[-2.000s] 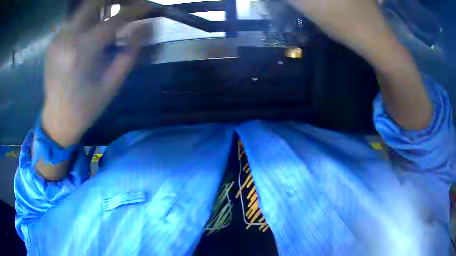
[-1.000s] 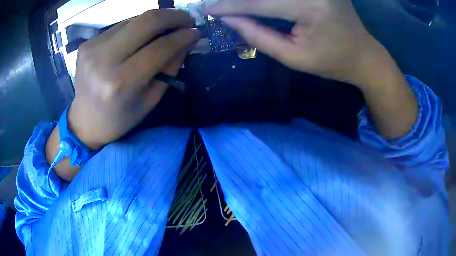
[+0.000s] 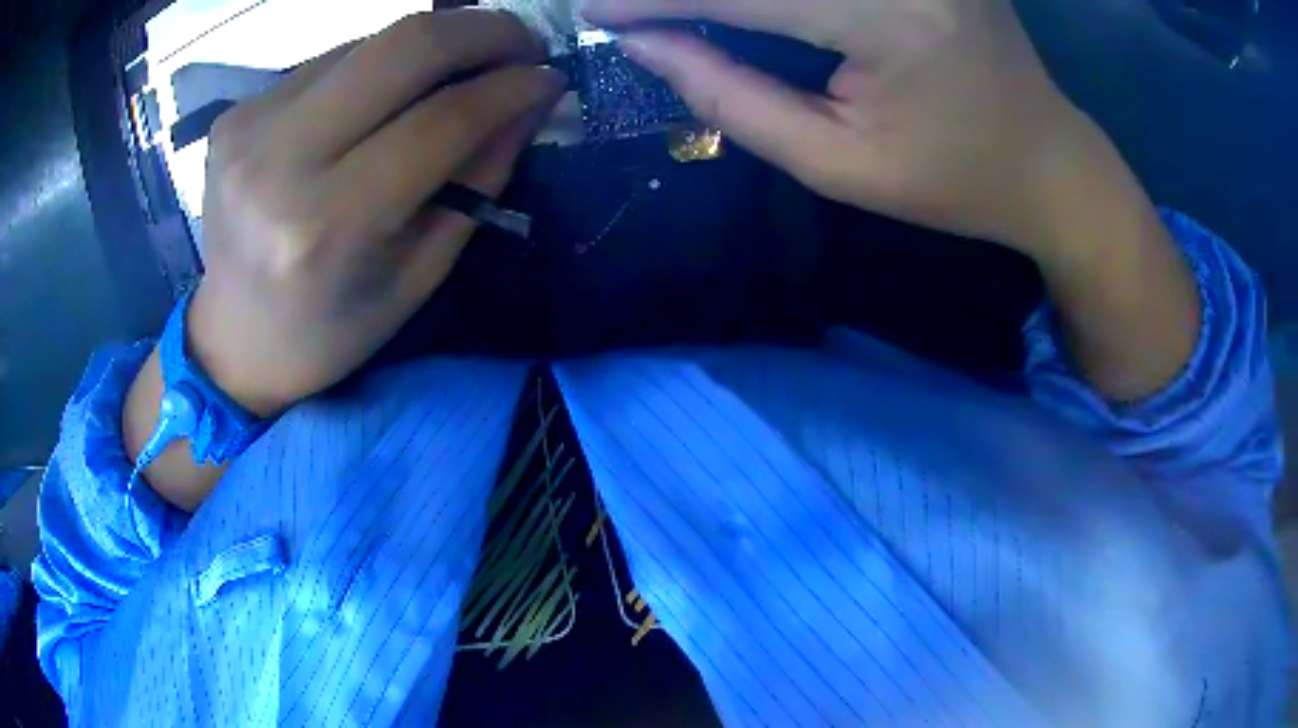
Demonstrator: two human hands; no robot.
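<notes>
My left hand [image 3: 335, 213] holds a dark flat flex cable [image 3: 484, 212]; its end sticks out below the fingers. The fingertips are pinched at the near edge of the speckled mainboard [image 3: 626, 97]. My right hand [image 3: 911, 128] has its thumb and forefinger close together over the top of the board, by a small pale spot; whether they hold anything is hidden. The open tablet [image 3: 698, 270] lies under both hands, with its silver-white interior [image 3: 235, 43] at the upper left. A small gold part [image 3: 695, 144] sits just below the board.
The dark-green bench surface [image 3: 36, 242] shows at the left and again at the right. A blue wrist strap [image 3: 199, 405] is around my left wrist. A thin reddish wire [image 3: 605, 228] lies on the black part of the tablet. My blue striped smock fills the lower view.
Two seconds ago both hands were apart and blurred above the tablet. They have come together at the board, with the cable in my left hand. Since one second ago little has moved.
</notes>
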